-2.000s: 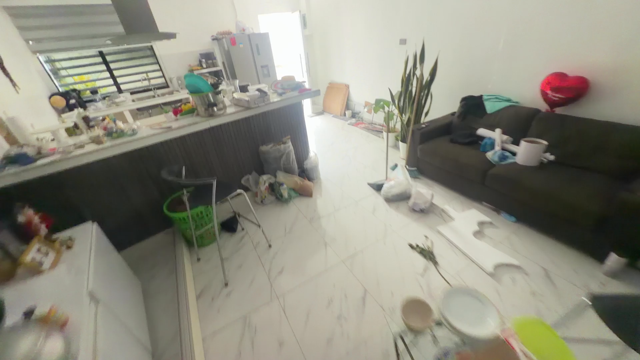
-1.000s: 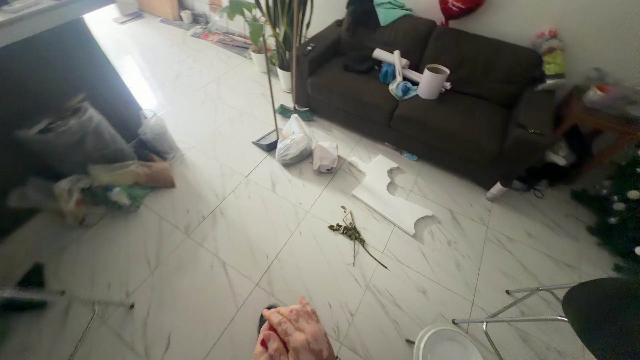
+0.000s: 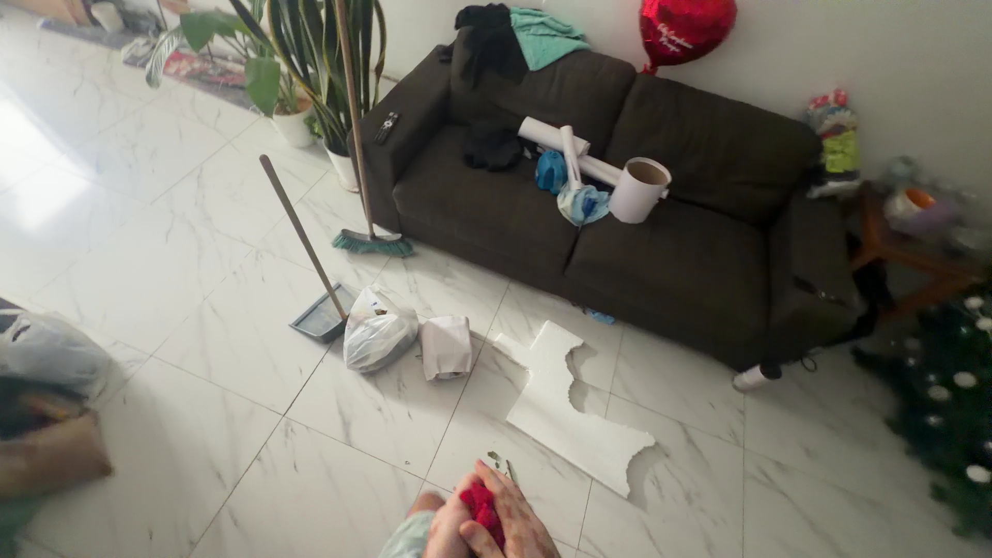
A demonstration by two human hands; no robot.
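My left hand (image 3: 449,525) and my right hand (image 3: 518,518) are together at the bottom of the view, closed around a small red soft item (image 3: 482,508). What the item is I cannot tell. Just past my fingertips, bits of a dry plant sprig (image 3: 500,463) lie on the marble-look floor. Beyond them is a cut white foam sheet (image 3: 570,403) with scalloped edges. To its left stand a crumpled paper bag (image 3: 446,348) and a tied white plastic bag (image 3: 378,329), beside a long-handled dustpan (image 3: 319,316).
A dark sofa (image 3: 496,209) holds white tubes (image 3: 552,136) and a white cylinder (image 3: 638,191). A broom (image 3: 373,242) leans near potted plants (image 3: 341,167). A decorated Christmas tree (image 3: 942,411) and a wooden side table (image 3: 891,252) are at right. More bags (image 3: 54,356) lie at left.
The view has swung from the kitchen counter toward the sofa. My hands have come into view, and the red item between them shows more now than one second ago.
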